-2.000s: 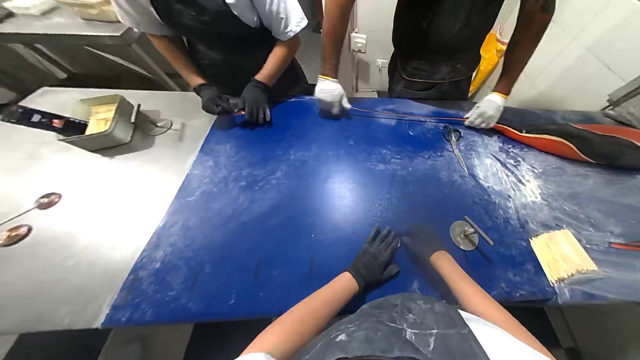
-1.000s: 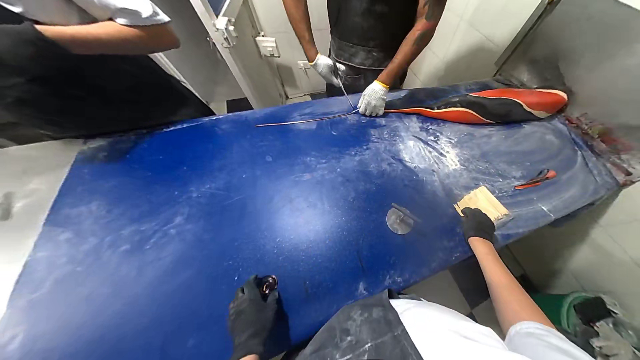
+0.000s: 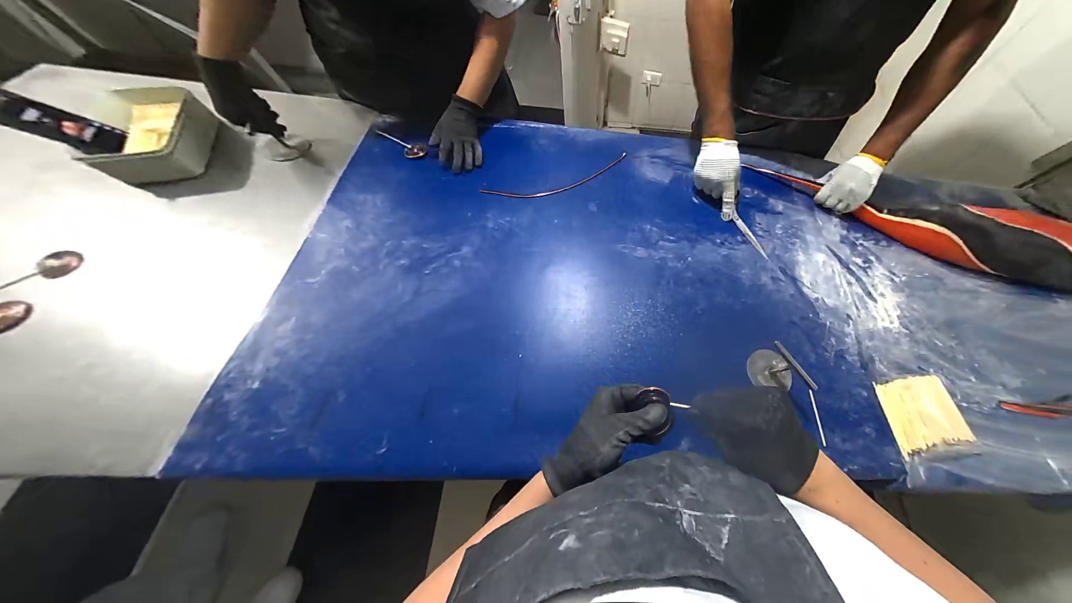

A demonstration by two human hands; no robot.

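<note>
My left hand (image 3: 605,431), in a black glove, holds a dark round coiled candy (image 3: 655,414) low over the near part of the blue mat. A pale thin stick (image 3: 681,406) points from the candy's right side toward my right hand (image 3: 758,431). That hand, also black-gloved, is blurred, its fingers close around the stick's outer end. Just beyond it lie a round metal disc with a handle (image 3: 769,369) and a grey bar (image 3: 796,365). A single loose stick (image 3: 817,418) rests right of my right hand, and a stack of sticks (image 3: 925,416) lies farther right.
Across the blue mat (image 3: 469,335), a co-worker's gloved hands are near a lollipop (image 3: 414,151). Another co-worker holds scissors (image 3: 747,230) beside a long striped candy roll (image 3: 938,239). A thin candy rope (image 3: 554,193) lies between them. A container (image 3: 197,142) and lollipops (image 3: 60,265) stand left.
My right hand has moved from the stick stack back beside my left hand, and a stick now shows at the coiled candy. A cut length of candy rope lies apart from the roll.
</note>
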